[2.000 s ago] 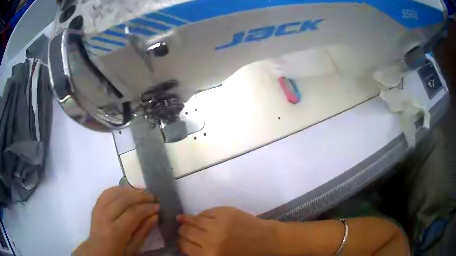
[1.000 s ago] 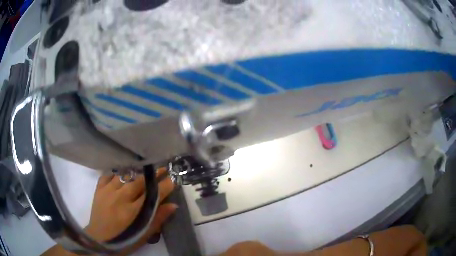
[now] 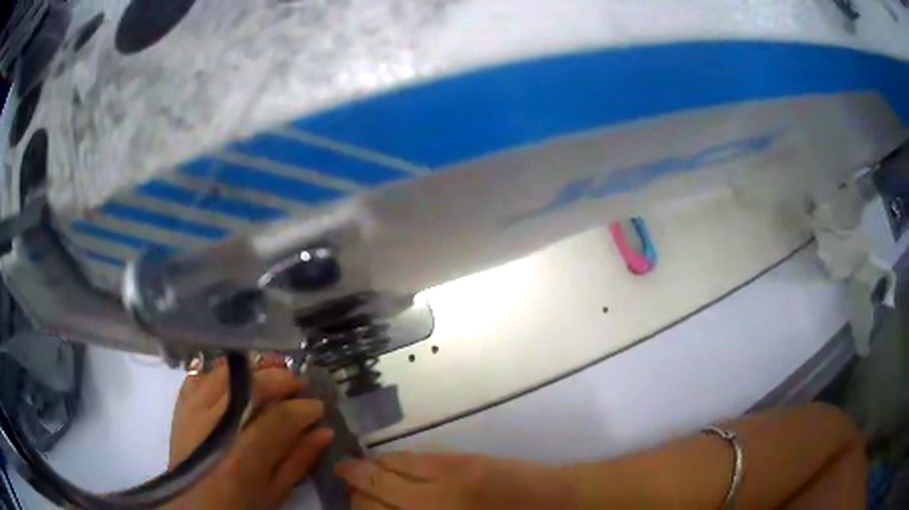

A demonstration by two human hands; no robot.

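Note:
The grey fabric strip (image 3: 337, 443) runs from under the sewing machine head down towards the lower edge of the view. My left hand (image 3: 249, 428) lies on the strip's left side close to the stitching point, its fingertips partly hidden behind the machine head and a curved metal guard. My right hand (image 3: 429, 482) holds the strip's right edge lower down, with thumb and fingers close together. The tension assembly (image 3: 349, 344) hides the needle and presser foot.
The white machine head (image 3: 478, 199) fills the upper view. Pink-and-blue snips (image 3: 632, 246) lie on the pale metal bed (image 3: 518, 329). White scrap cloth (image 3: 847, 254) hangs at the right end. A grey fabric pile (image 3: 42, 383) is at the far left.
The view has moved closer over the machine head. My left hand has moved up the strip to the stitching point. My right hand, mostly out of view a second ago, shows at the strip again.

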